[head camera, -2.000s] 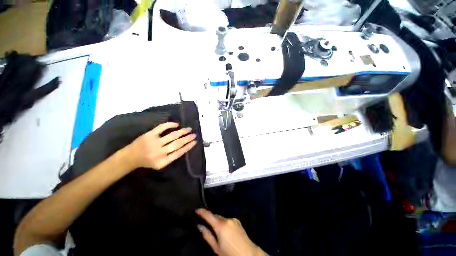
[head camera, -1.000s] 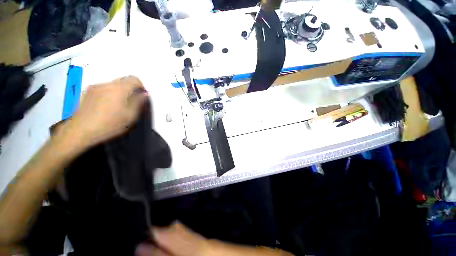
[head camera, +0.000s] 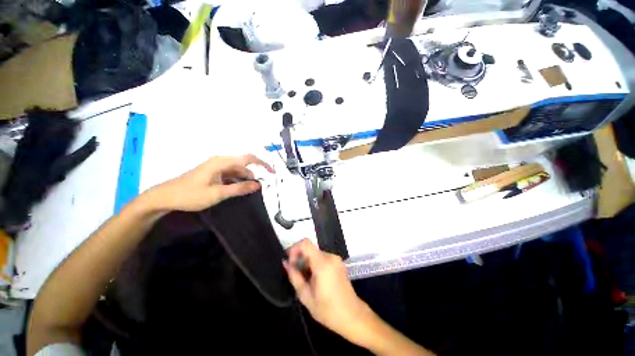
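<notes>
The black garment piece (head camera: 188, 278) hangs over the table's front edge at the left. A smoother dark panel (head camera: 247, 229) with a rounded lower end lies on it. My left hand (head camera: 216, 184) pinches the panel's top edge. My right hand (head camera: 317, 281) pinches its right edge lower down, near the table edge. A narrow black strip (head camera: 327, 219) lies under the presser foot (head camera: 317, 182) and runs toward the front edge, right of the panel; no hand touches it.
The white machine head (head camera: 348, 90) has a wide black band (head camera: 405, 97) draped over it. Thread snips (head camera: 527, 185) lie under the arm. Blue tape (head camera: 131, 163) and a dark shaggy clump (head camera: 42, 163) are at the left. A control panel (head camera: 564, 119) is at the right.
The panel has been lifted and turned, then brought back toward the needle. My left hand has lowered and moved right; my right hand has moved up to the table edge. The camera view has shifted.
</notes>
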